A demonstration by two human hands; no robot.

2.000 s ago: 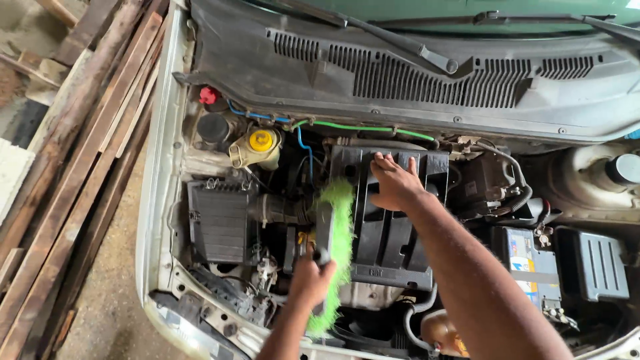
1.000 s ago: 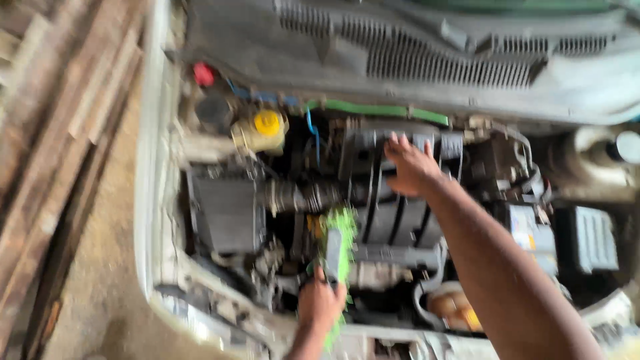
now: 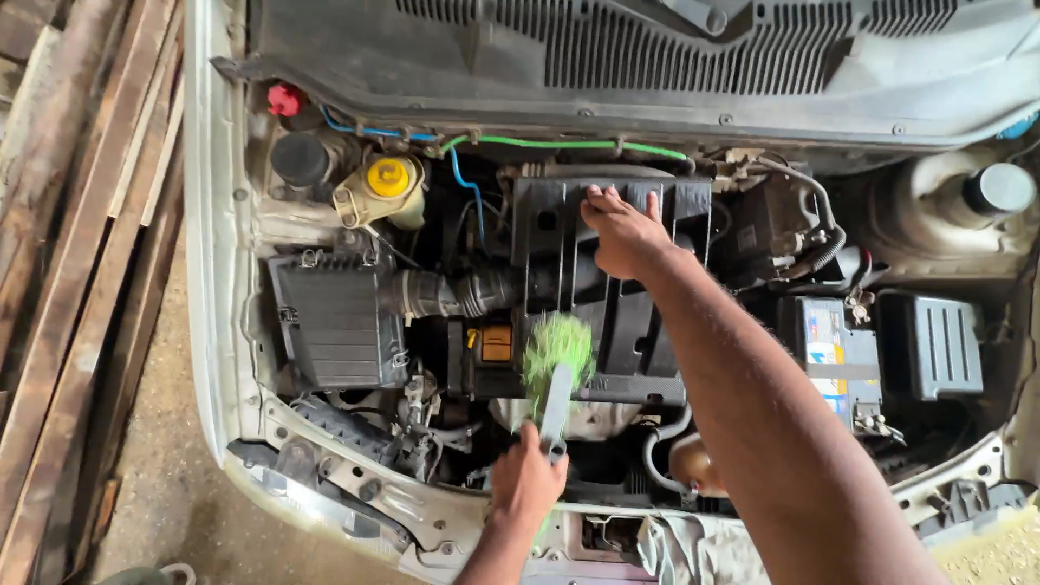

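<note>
My left hand [image 3: 528,479] is closed around the handle of a duster brush with bright green bristles [image 3: 556,349] and a grey back. The bristles touch or hover over the lower left part of the black plastic engine cover [image 3: 630,341]; which one I cannot tell. My right hand [image 3: 630,236] rests on the upper part of that cover, fingers apart and holding nothing. Left of the cover, a ribbed intake hose [image 3: 471,292] joins the black air filter box [image 3: 333,325]. An orange-brown part [image 3: 496,344] and a small yellow handle [image 3: 472,337] lie beside the brush.
The car battery [image 3: 837,349] and a black box [image 3: 934,345] are at the right. Reservoirs with a yellow cap [image 3: 387,177] and a red cap [image 3: 285,99] stand upper left. A cloth [image 3: 699,548] lies on the front edge. Wooden planks [image 3: 89,268] lie outside the car.
The brush has turned from lying lengthwise along the cover's left side to pointing its bristled end up onto the cover. My right hand stays on the cover.
</note>
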